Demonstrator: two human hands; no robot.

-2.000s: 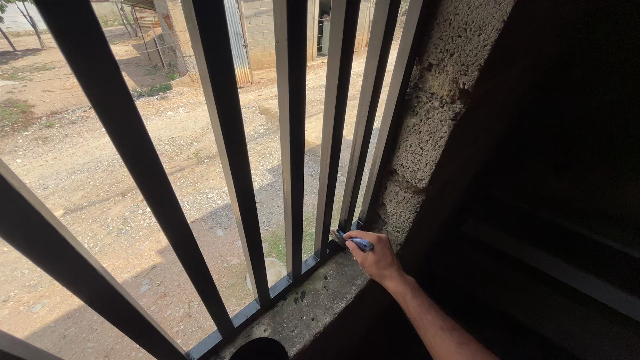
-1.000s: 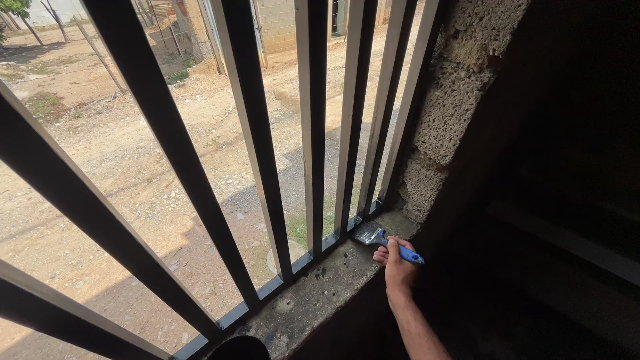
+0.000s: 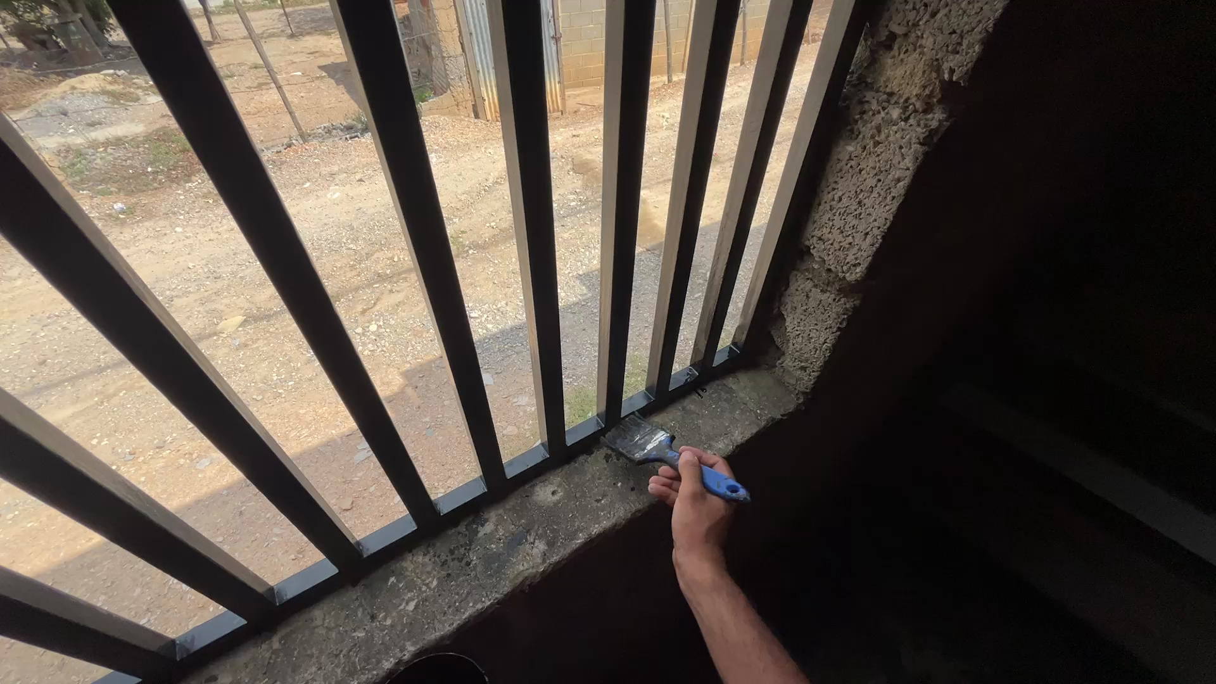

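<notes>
My right hand [image 3: 698, 499] grips the blue handle of a flat paintbrush [image 3: 641, 440], right of the middle of the view. The bristles, dark at the tip, point up and left and meet or nearly meet the bottom rail [image 3: 581, 429] of a window grille; exact contact cannot be told. Dark vertical metal bars [image 3: 532, 237] rise from that rail, with paler side faces. Below the brush lies the rough concrete sill [image 3: 532, 518], which has dark spots on it. My left hand is not in view.
A round dark container [image 3: 439, 669] shows its rim at the bottom edge, beside the sill. At the right, a rough block wall [image 3: 860, 204] borders the window. Past the bars lie a gravel road [image 3: 380, 275] and a corrugated metal sheet [image 3: 489, 57]. The lower right is in deep shadow.
My right hand has moved the brush leftward along the bottom rail, away from the corner by the block wall where it was two seconds ago. The view has shifted somewhat.
</notes>
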